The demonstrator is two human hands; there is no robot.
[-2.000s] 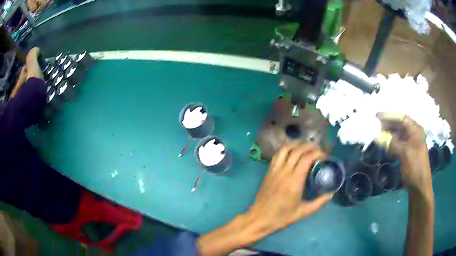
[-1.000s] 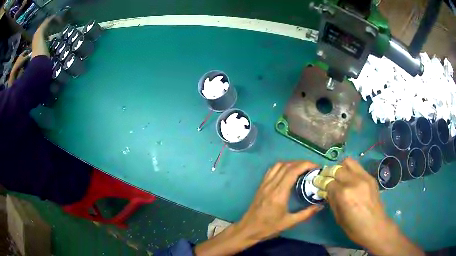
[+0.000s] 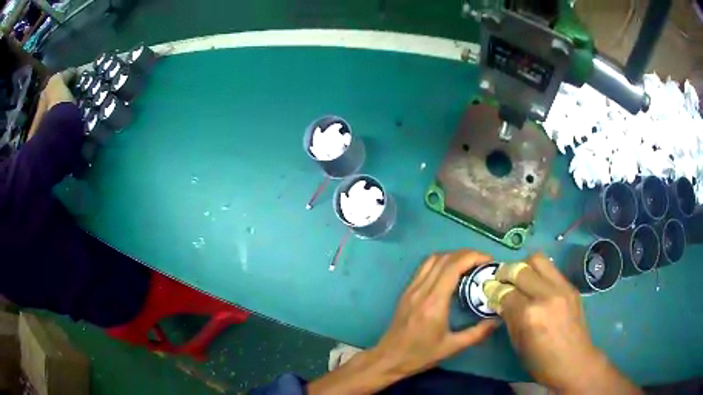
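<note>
My left hand (image 3: 432,312) holds a black cup-shaped housing (image 3: 465,292) near the bench's front edge, its mouth turned up and to the right. A white insert (image 3: 481,287) sits in the cup's mouth. My right hand (image 3: 543,308), with yellowish finger cots, has its fingertips on the insert and partly hides it. Behind stands the arbor press (image 3: 520,65), its punch over the brownish base plate (image 3: 478,173); nothing is on the plate.
Two cups with white inserts (image 3: 362,202) stand left of the press, red wires out. Several empty cups (image 3: 601,264) and a pile of white inserts (image 3: 632,135) are at right. Another person's sleeve (image 3: 38,177) and a cup batch (image 3: 116,81) are far left; a red stool (image 3: 173,312) below.
My left hand has brought the cup down in front of the press. My right hand has moved from the white pile to the cup's mouth. The last second shows only slight movement.
</note>
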